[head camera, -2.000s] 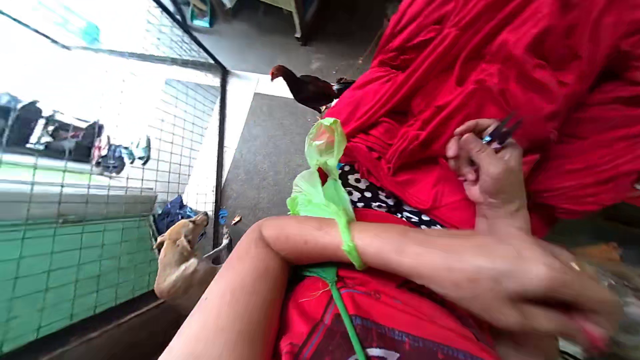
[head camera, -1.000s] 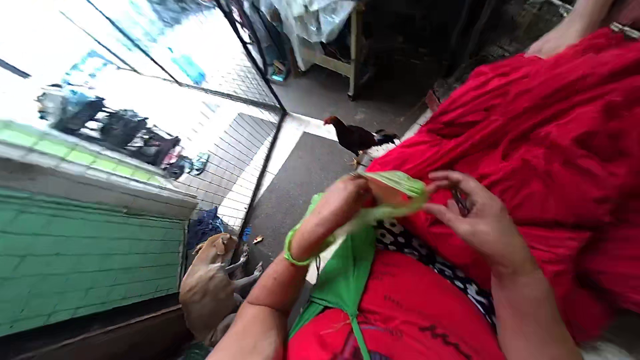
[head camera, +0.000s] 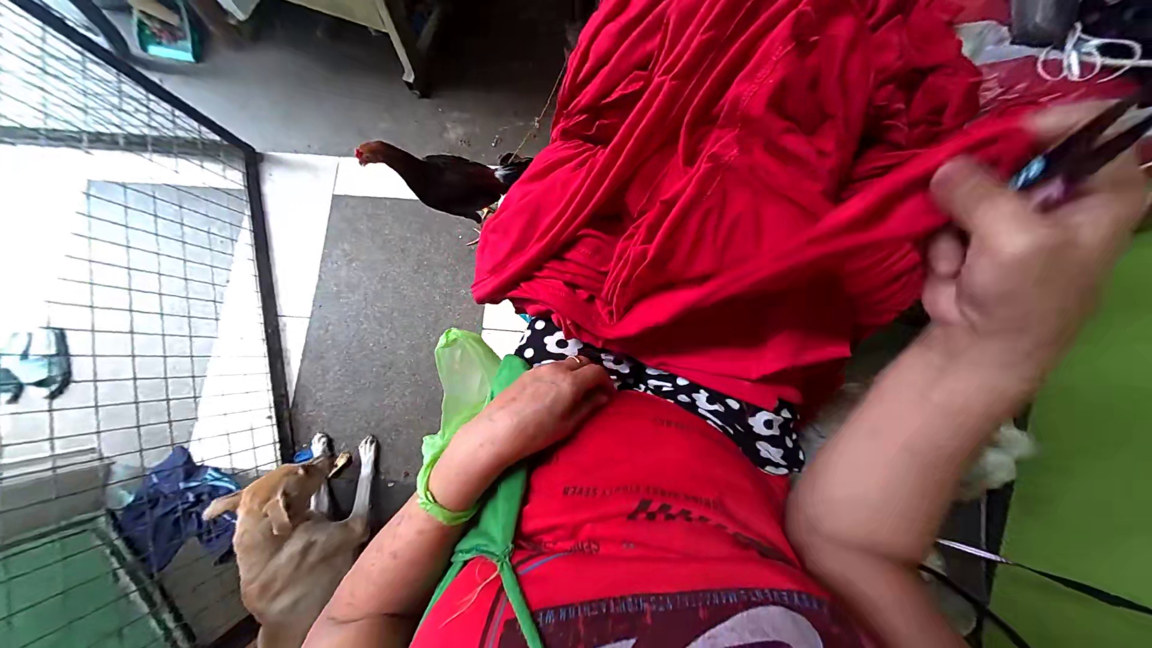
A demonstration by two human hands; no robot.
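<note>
A large heap of red cloth [head camera: 720, 180] covers the lap. My right hand [head camera: 1008, 234], blurred, grips an edge of this cloth and pulls it taut at the right. Dark-bladed thread snips or small scissors [head camera: 1071, 157] are also in that hand. My left hand [head camera: 553, 405] lies at the waist against black cloth with white flowers [head camera: 702, 396]; its fingertips are hidden, so whether it grips anything cannot be told. A light green plastic bag [head camera: 463, 369] is looped around the left wrist. Beside that forearm hangs a green cloth with ties [head camera: 498, 513].
A dark chicken [head camera: 441, 180] stands on the floor past the cloth. At lower left a tan dog [head camera: 292, 558] lies by a wire mesh gate [head camera: 265, 297] and a blue cloth [head camera: 171, 508]. A green surface [head camera: 1080, 432] is at right; a white cord [head camera: 1084, 58] lies at upper right.
One second ago both hands were close together at the green plastic bag. Now they are apart: my left hand is down at the waist, my right out to the right with the red cloth.
</note>
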